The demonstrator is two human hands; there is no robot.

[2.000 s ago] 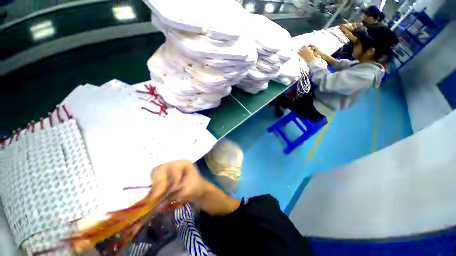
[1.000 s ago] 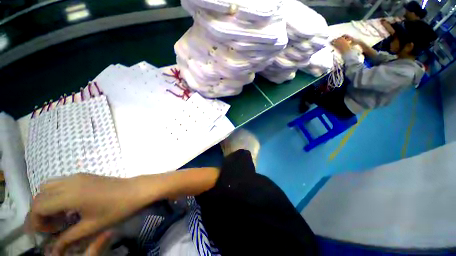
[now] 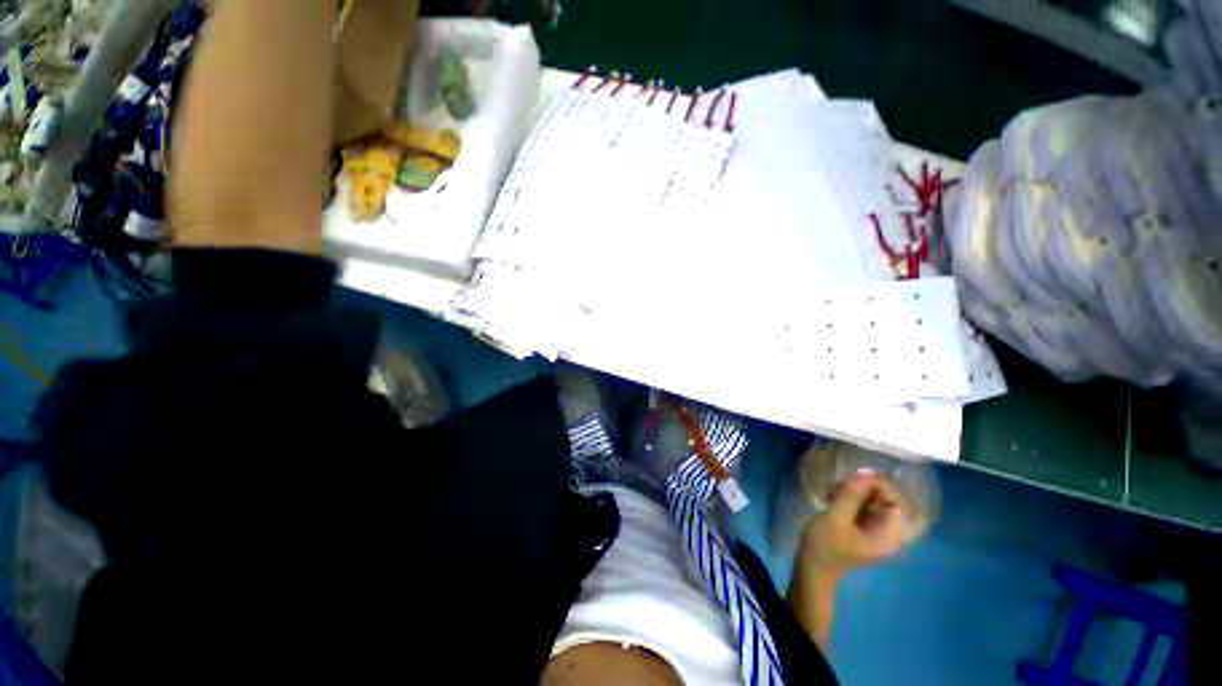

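An orange strip [image 3: 704, 445] lies over my lap with a small white piece at its lower end. My left forearm reaches to the top left, and my left hand is cut off by the top edge. My right hand [image 3: 858, 520] is past the front edge of the table, over a round pale bundle, fingers curled; whether it holds anything is unclear. Printed backing sheets [image 3: 603, 168] with red leads along their top edge lie on the table. A white sheet with black dots [image 3: 871, 342] lies to their right.
A white foam tray [image 3: 503, 134] with yellow and green items stands at upper left. Red-lead pieces [image 3: 918, 221] lie beside tall stacked white parts [image 3: 1099, 241] at right. A blue stool [image 3: 1106, 623] stands at lower right. A striped ribbon [image 3: 717, 563] hangs down my front.
The view has swung left, bringing the foam tray in. My right hand has left the area beside the printed sheets and is now at the lower right. My left arm has come into view.
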